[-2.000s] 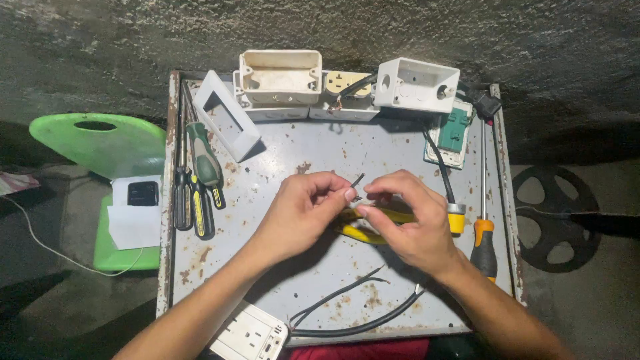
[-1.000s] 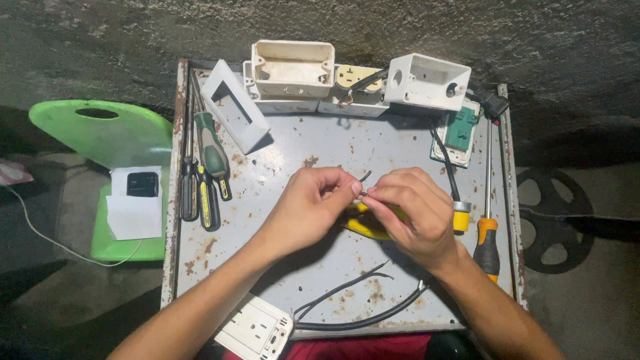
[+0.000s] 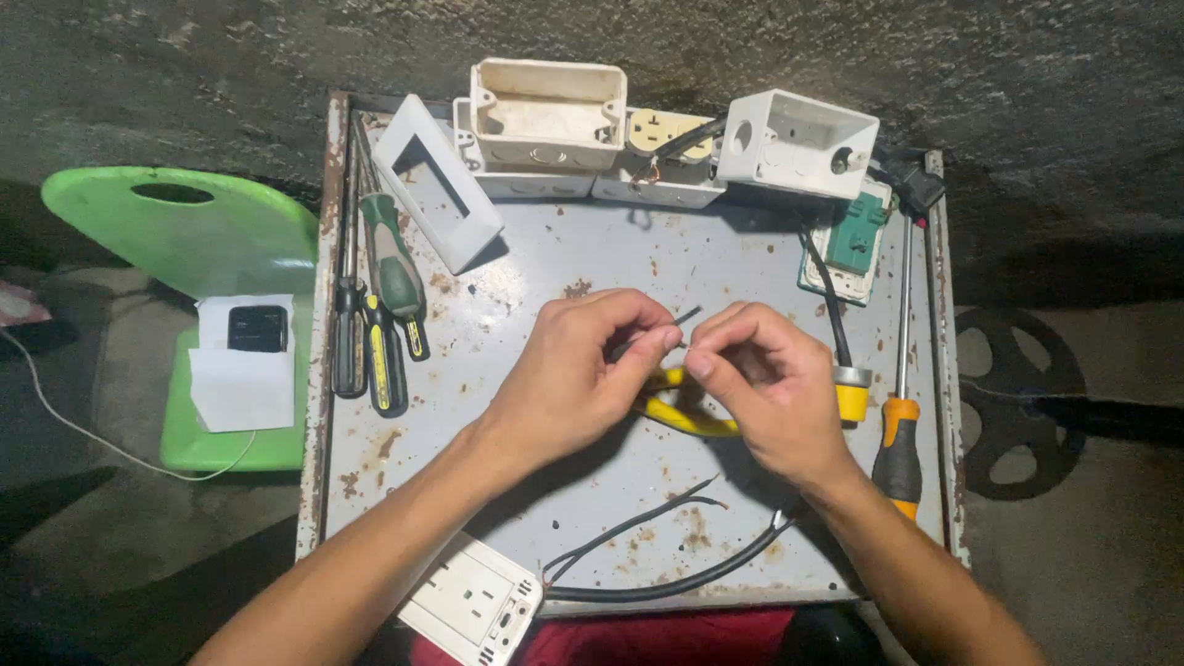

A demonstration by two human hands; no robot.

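Near the middle of the metal table (image 3: 592,518), my left hand (image 3: 601,365) pinches a thin black wire (image 3: 687,315) between thumb and index finger, one end sticking out toward the upper right. My right hand (image 3: 763,384) is just beside it, thumb and index fingertips pinched together at the wire's small end; whether they grip it is too small to tell. Under both hands lie yellow-handled pliers (image 3: 689,421), partly hidden. Below, a black cable (image 3: 666,587) with split, bared ends runs from a white outlet plate (image 3: 472,601) at the front edge.
Screwdrivers (image 3: 387,356) and a white cover frame (image 3: 435,180) lie left. White electrical boxes (image 3: 546,106), a cream receptacle (image 3: 671,132) and another box (image 3: 800,143) line the back. Right are a green-backed outlet (image 3: 856,240) and an orange-black screwdriver (image 3: 897,453). A green chair (image 3: 231,453) stands left.
My right hand's fingertips have drawn slightly away from my left hand's, opening a small gap. My left hand keeps its pinch on the black wire.
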